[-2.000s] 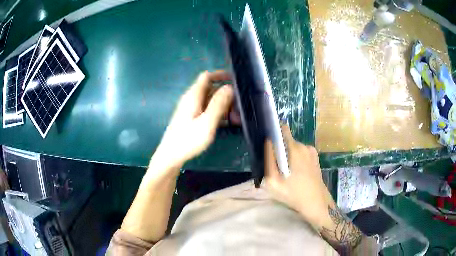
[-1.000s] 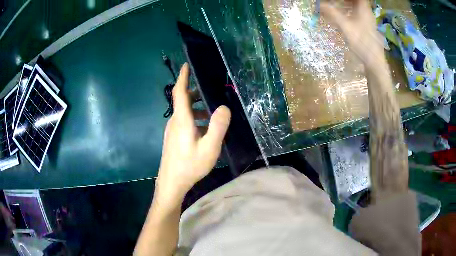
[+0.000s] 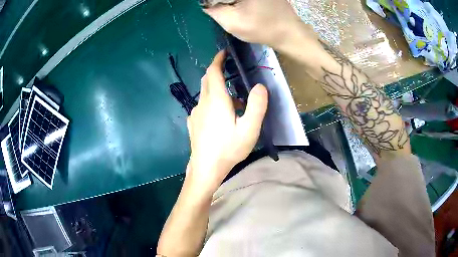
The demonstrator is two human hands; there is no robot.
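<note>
My left hand [image 3: 223, 120] holds the black housing [image 3: 269, 133], which stands on edge near my body, fingers on its left side. The white panel underside [image 3: 290, 113] lies to the right of the housing, opened away from it. A thin red lead wire [image 3: 265, 67] shows against the white. The black output cable [image 3: 180, 93] lies coiled on the green bench left of my hand, its plug pointing away. My right hand [image 3: 246, 17] is over the far end of the housing, partly cut off by the top edge; something dark shows at its fingers, unclear.
Overlapping solar panels [image 3: 44, 140] lie at the left of the green bench [image 3: 120, 120]. A tan cardboard mat [image 3: 369, 45] is at the right, partly behind my right forearm. A patterned cloth [image 3: 419, 30] lies at its far right. Grey equipment [image 3: 47, 231] is below left.
My right hand has come from the cardboard mat leftward to the far end of the housing. The panel is opened wider, showing more white underside. My left hand still holds the housing.
</note>
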